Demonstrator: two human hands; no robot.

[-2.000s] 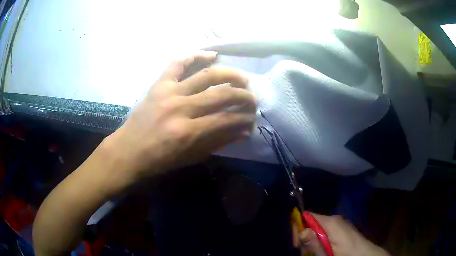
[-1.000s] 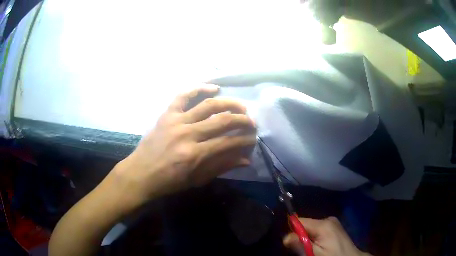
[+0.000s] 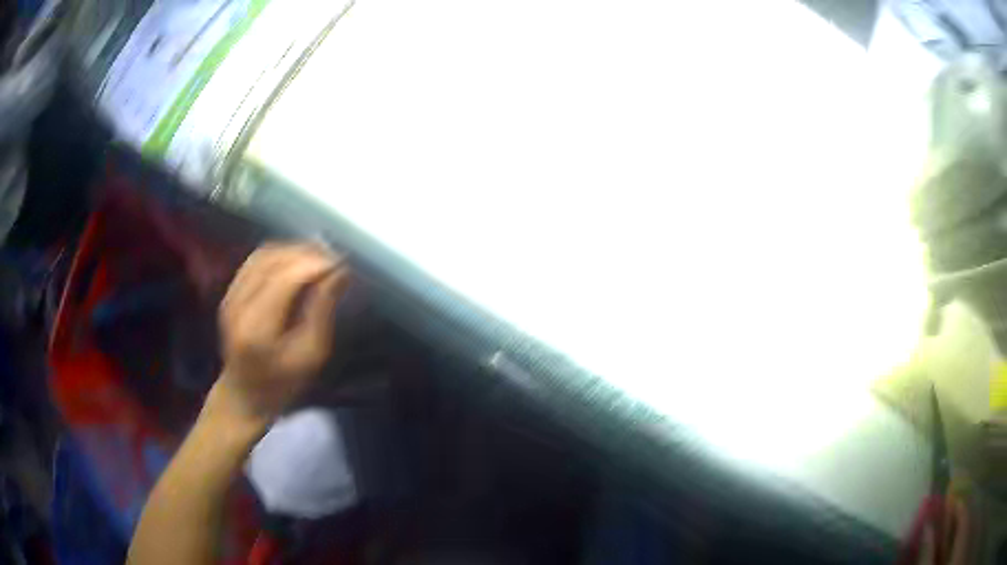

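My left hand [image 3: 278, 320] is over the dark area in front of the table's left part, with its fingers curled together. Blur hides whether it pinches anything. My right hand [image 3: 958, 532] is cut off at the lower right corner, with only some fingers showing, and holds the scissors [image 3: 928, 528] by the red handle. Their dark blades point up over the table's right end. The pale garment panel cannot be made out in the glare and blur.
The white table [image 3: 618, 221] is strongly glared, with a dark green front edge [image 3: 519, 359] running diagonally. A red basket [image 3: 83, 381] is at left. A white rounded thing [image 3: 306, 464] lies below my left hand. Pale machine parts [image 3: 963, 188] stand at right.
The view has turned towards the left. My left hand has left the panel and moved left off the table. The scissors and right hand now show at the far lower right.
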